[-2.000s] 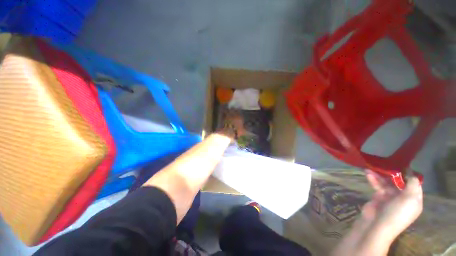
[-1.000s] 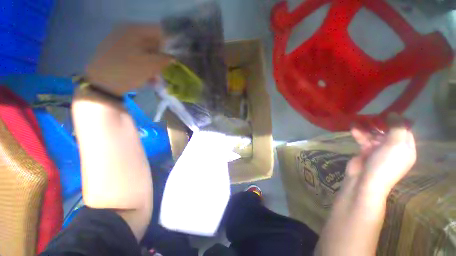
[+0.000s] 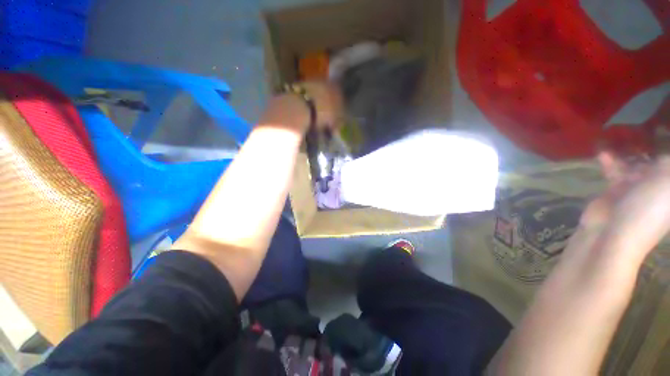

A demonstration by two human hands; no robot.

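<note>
A red plastic stool (image 3: pixel 544 73) lies tipped at the upper right. My right hand (image 3: pixel 635 187) is at its lower edge, fingers closed on the rim. An open brown carton (image 3: pixel 375 220) stands on the floor in the middle, with dark bagged items (image 3: pixel 386 92) and an orange thing inside. My left hand (image 3: pixel 319 110) reaches into the carton; it is blurred and its fingers are partly hidden, so its grip cannot be told. A plain white sheet or board (image 3: pixel 426 172) lies across the carton's near right side.
A blue plastic stool (image 3: pixel 132 183) is at the left, with a tan woven seat pad with a red edge (image 3: pixel 51 213) in front. A dark blue crate or similar (image 3: pixel 44 29) is at the upper left. A printed brown carton (image 3: pixel 529 228) is at the lower right.
My left hand was out to the left beside a dark bag; now it is down in the carton. The white sheet has swung to the right. The red stool and my right hand appear further right.
</note>
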